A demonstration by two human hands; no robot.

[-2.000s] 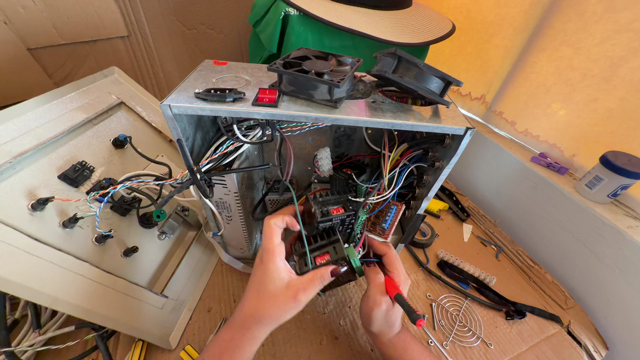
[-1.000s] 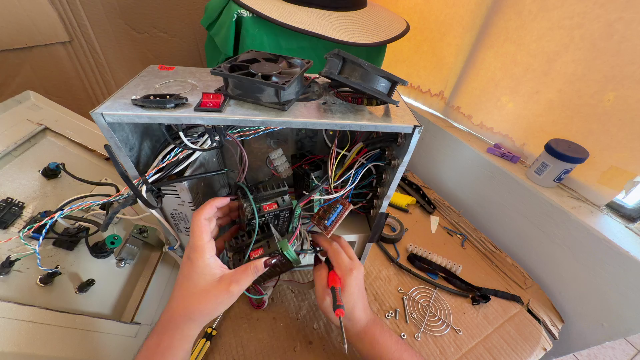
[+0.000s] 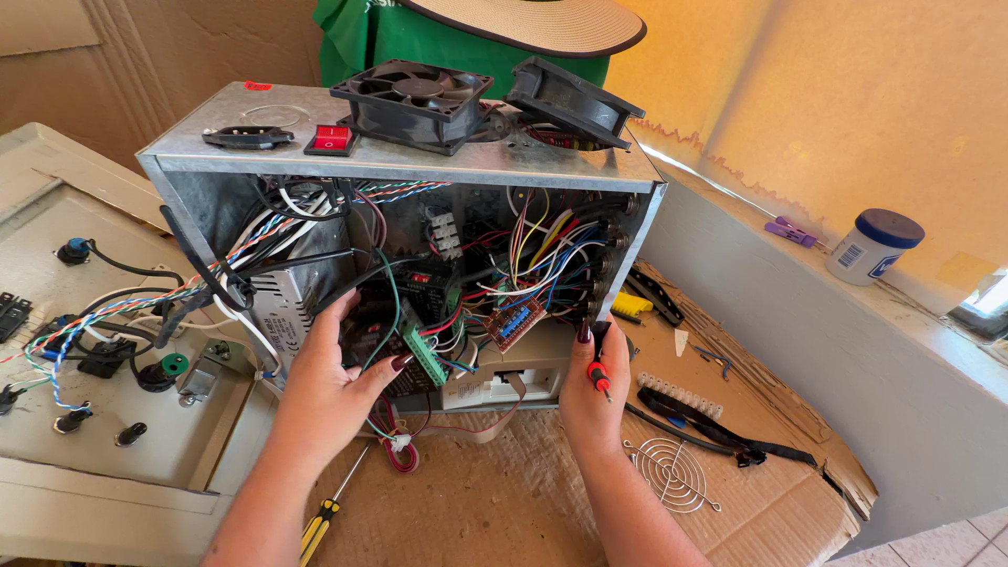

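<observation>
My left hand grips a black stepper driver module with a green terminal block along its edge, in the lower part of an open metal enclosure. A small red-brown circuit board hangs by its wires to the right of it. My right hand holds a red-and-black screwdriver near the enclosure's right wall; its short tip points down. Bundles of coloured wires run to round connectors on that wall. A silver power supply stands at the left inside.
Two black fans, a red rocker switch and a power socket lie on top. Left is a wired panel. On the cardboard lie a yellow-handled screwdriver, a fan guard and terminal strips.
My right hand has moved away from the green terminal block to the enclosure's right side, with the screwdriver still held. My left hand remains on the module.
</observation>
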